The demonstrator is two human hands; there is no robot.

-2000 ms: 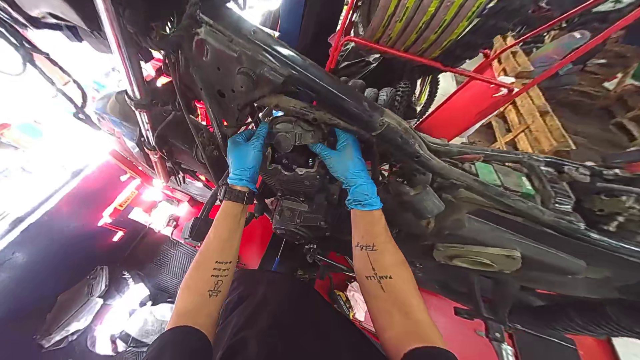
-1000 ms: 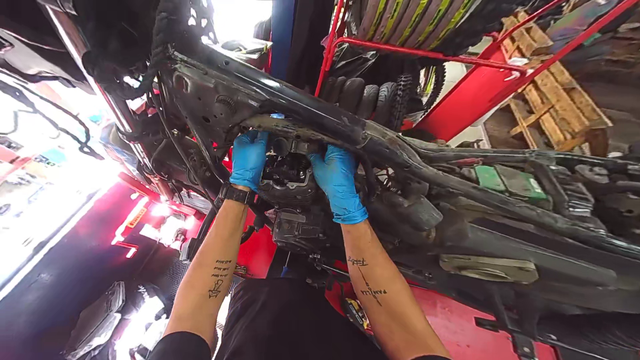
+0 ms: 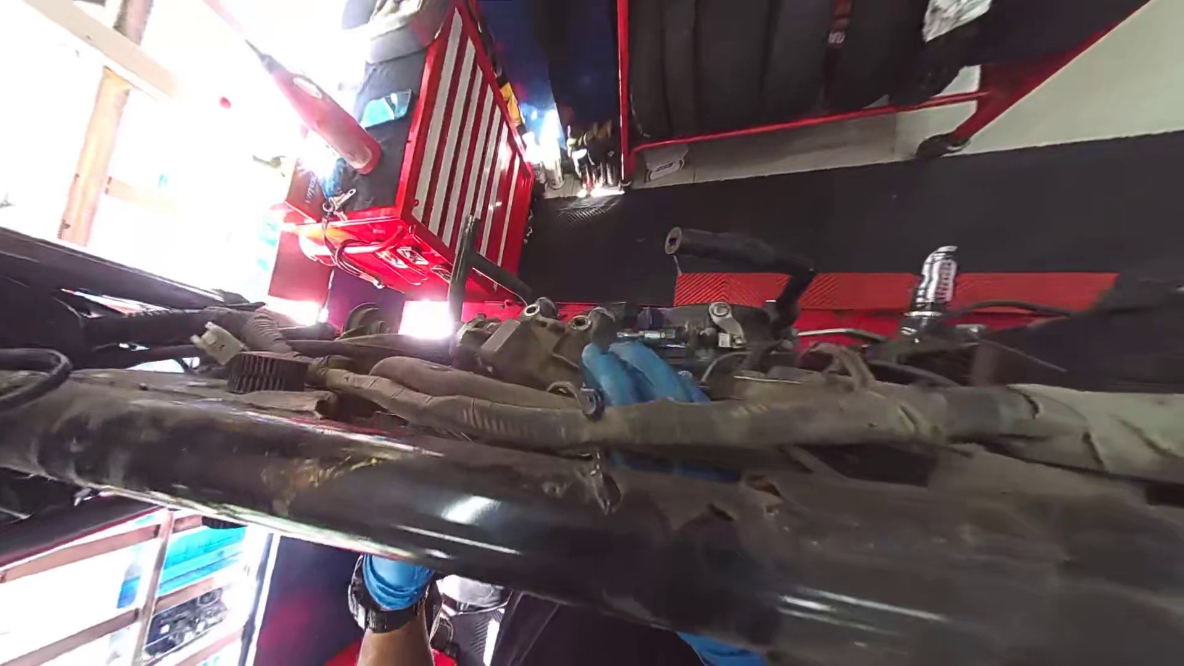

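Observation:
A black motorcycle frame tube (image 3: 481, 509) crosses the view, with a dusty wrapped wiring harness (image 3: 518, 421) along it. My left hand (image 3: 396, 583), in a blue glove with a dark watch at the wrist, shows below the tube at lower left; its fingers are hidden behind the tube. The blue-gloved fingers of my right hand (image 3: 643, 373) show beyond the harness, beside a dusty metal engine part (image 3: 532, 351); more blue glove shows under the tube. What either hand holds is hidden.
A red tool chest (image 3: 467, 139) with pale drawer fronts stands at upper left. A red metal rack (image 3: 786, 128) is at the top. A coil-spring shock absorber (image 3: 936, 282) and a black lever-like bar (image 3: 740, 248) rise beyond the frame.
The view has swung strongly and come close over the frame tube. Both forearms were in plain sight with the hands at the engine; now the tube and harness cover most of them.

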